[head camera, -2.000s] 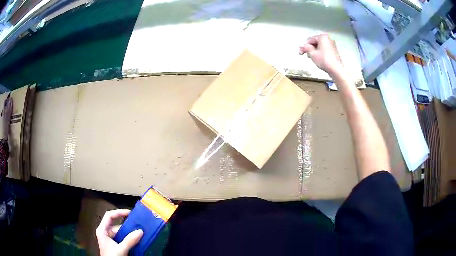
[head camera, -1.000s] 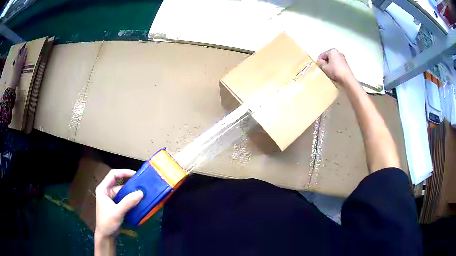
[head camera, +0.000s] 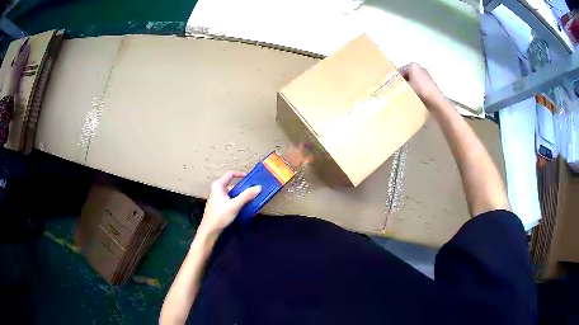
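Observation:
A made-up brown carton (head camera: 355, 108) sits turned cornerwise on the cardboard bench cover (head camera: 184, 101), with clear tape along its top seam. My left hand (head camera: 232, 200) grips the blue and orange tape dispenser (head camera: 261, 184). The dispenser's orange end is close to the carton's near left side; the spot between them is blurred, so I cannot tell if they touch. My right hand (head camera: 419, 82) is at the carton's far right edge, fingers bent and partly hidden behind it. I cannot tell how firmly it holds the carton.
Flat cartons (head camera: 38, 89) stand at the bench's left end, with another person's hand (head camera: 20, 63) on them. A bundle of flat cartons (head camera: 114, 228) lies on the green floor below. A pale board (head camera: 432, 38) lies beyond the bench. A metal post (head camera: 533, 82) stands at right.
My left hand has brought the dispenser up and right to the carton's near side. The long tape strip between them no longer shows. My right hand has stayed by the carton's far edge.

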